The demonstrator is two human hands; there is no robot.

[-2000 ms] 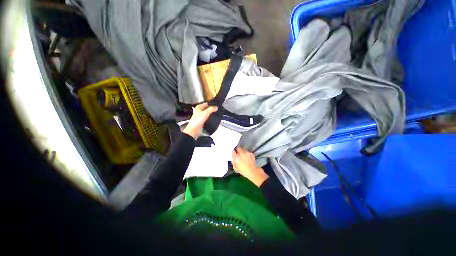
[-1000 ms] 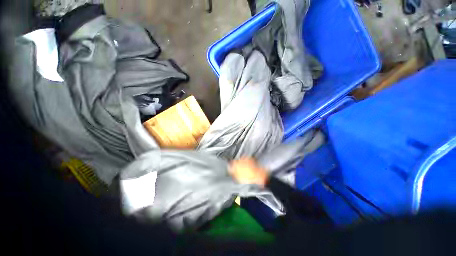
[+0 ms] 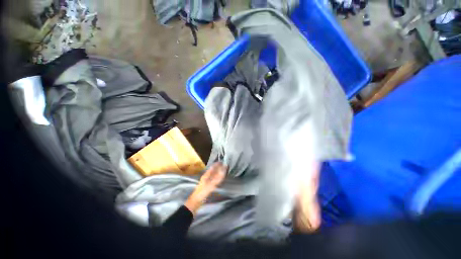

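A grey garment (image 3: 298,101) is spread upright and blurred between the blue bin and my lap. My right hand (image 3: 307,202) is at its lower right edge, blurred, and seems to grip the cloth. My left hand (image 3: 208,183) is over more grey cloth (image 3: 167,189) that lies across my lap; its fingertips are by the pale grey piece (image 3: 230,126) hanging from the bin, and its grip is unclear. A small white patch (image 3: 136,213) shows on the lap cloth.
A blue bin (image 3: 202,80) stands ahead with grey garments inside. A wooden stool (image 3: 169,154) is left of centre. A grey heap (image 3: 81,111) with black trim lies at the left. A large blue bin (image 3: 399,141) is at the right. Scraps (image 3: 73,25) lie on the concrete floor.
The view has shifted toward the floor and bins. The white-patched, black-trimmed piece is no longer between my hands. A grey garment now rises over the bin, and my left hand has come back into view.
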